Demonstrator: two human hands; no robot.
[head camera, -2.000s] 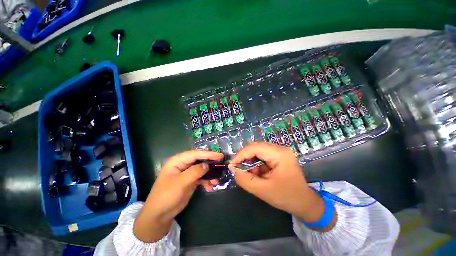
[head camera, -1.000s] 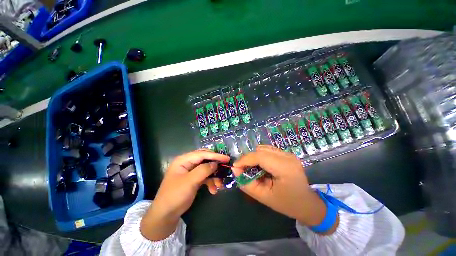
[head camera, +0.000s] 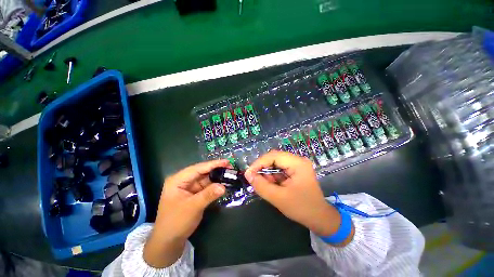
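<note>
My left hand (head camera: 187, 197) holds a glossy black plastic housing (head camera: 225, 176) between thumb and fingers, a pale face showing on it. My right hand (head camera: 287, 186) is just right of it and pinches a circuit board (head camera: 270, 171), seen nearly edge-on and partly hidden by the fingers. Whether wires join board and housing cannot be made out. Behind the hands, a clear blister tray (head camera: 403, 139) lies on the bench with rows of green circuit boards (head camera: 338, 136); some slots are empty. The hands cover its near left part.
A blue parts bin (head camera: 136, 178) full of black housings stands at left. Stacked clear trays (head camera: 444, 119) rise at right. The green conveyor belt (head camera: 227, 40) runs beyond, with small black parts on it. Another blue tub (head camera: 67, 24) is at the upper left. A blue strap is on my right wrist.
The housing in my left hand has turned to show a pale face. The board in my right hand has tilted from its green face to edge-on. The belt parts have shifted left.
</note>
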